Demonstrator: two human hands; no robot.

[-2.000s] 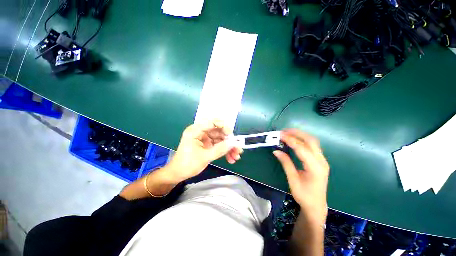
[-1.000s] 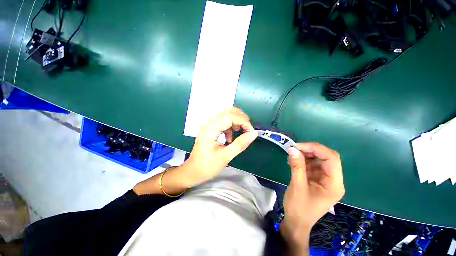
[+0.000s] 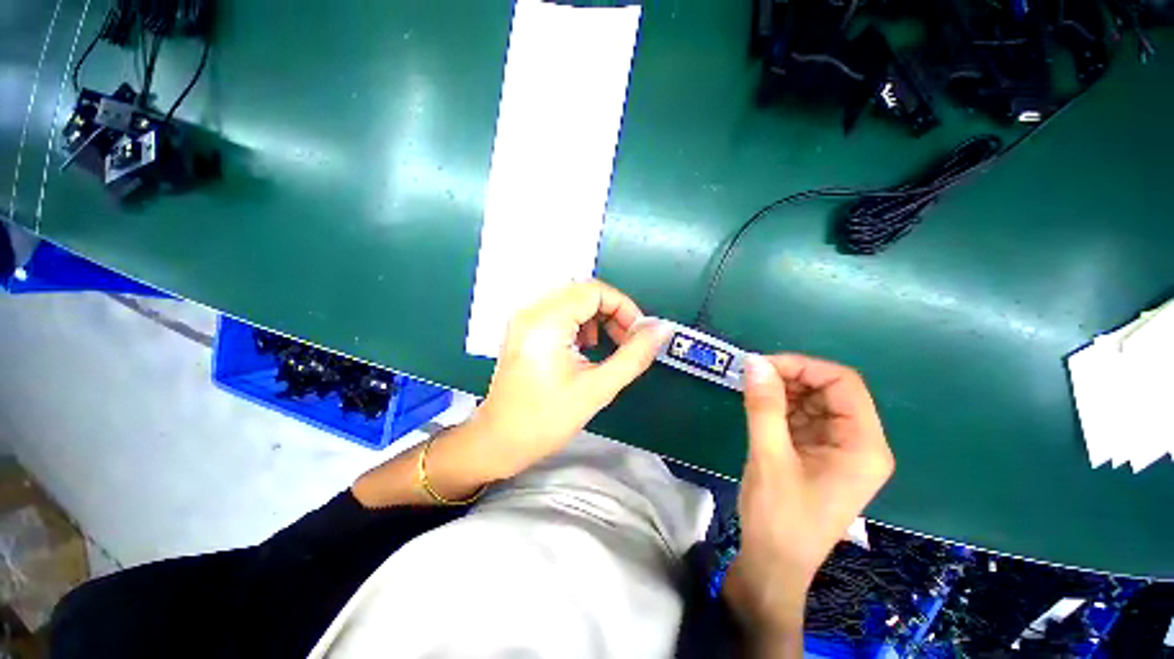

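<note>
A cabled electronic unit stands between my hands, near the bench's front edge. Its face shows a blue connector with silver ends. A pale rectangular label lies around the connector on the unit's face. My left hand pinches the label and unit at the left end, thumb on top. My right hand holds the right end with thumb and fingers. The unit cable runs from behind the unit to a coiled bundle at the right. The unit's black body is mostly hidden by the label and fingers.
A long white liner sheet lies left of the unit. Fanned white sheets lie at the right. Black units are piled at the far right, and a smaller group sits at the left. Blue bins stand below the bench edge.
The label was held apart between both hands, then curved over the connector. It now lies straight and flat against the unit's face. The view has shifted slightly.
</note>
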